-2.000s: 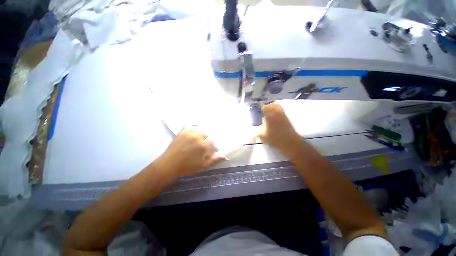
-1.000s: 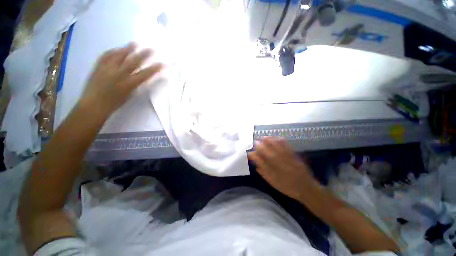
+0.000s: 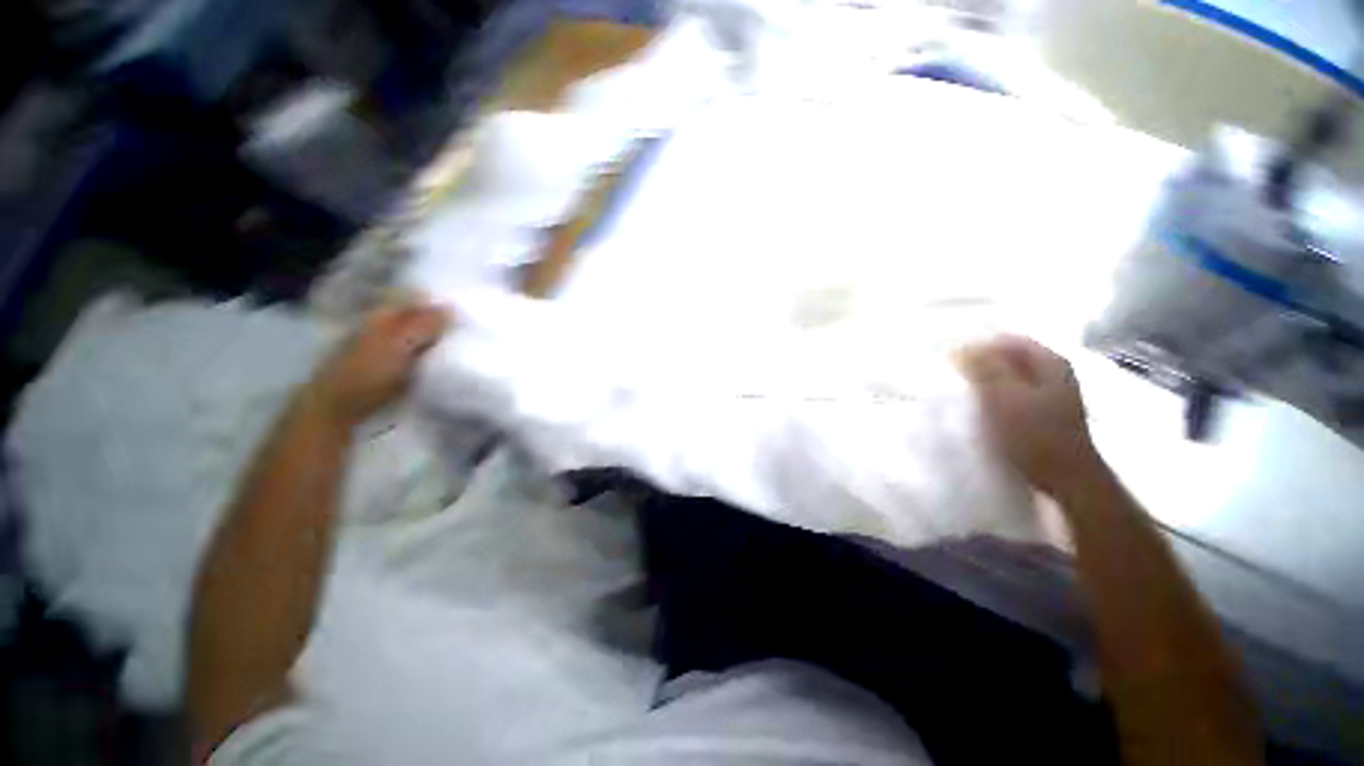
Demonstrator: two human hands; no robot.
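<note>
A large white garment body panel is stretched between my two hands over the front edge of the table, blurred and washed out by glare. My left hand grips its left end, beyond the table's left side. My right hand grips its right end, left of the sewing machine head. The fingertips of both hands are blurred. The machine's needle area is at the right, apart from the cloth.
A big white cloth pile lies at the left. More white cloth lies along the table's left edge and at its back. White cloth also covers my lap. The grey table edge runs at the lower right.
The view has swung left. The cloth has come away from the machine and is now spread between both hands. My left hand has moved from the table top to the cloth's left end.
</note>
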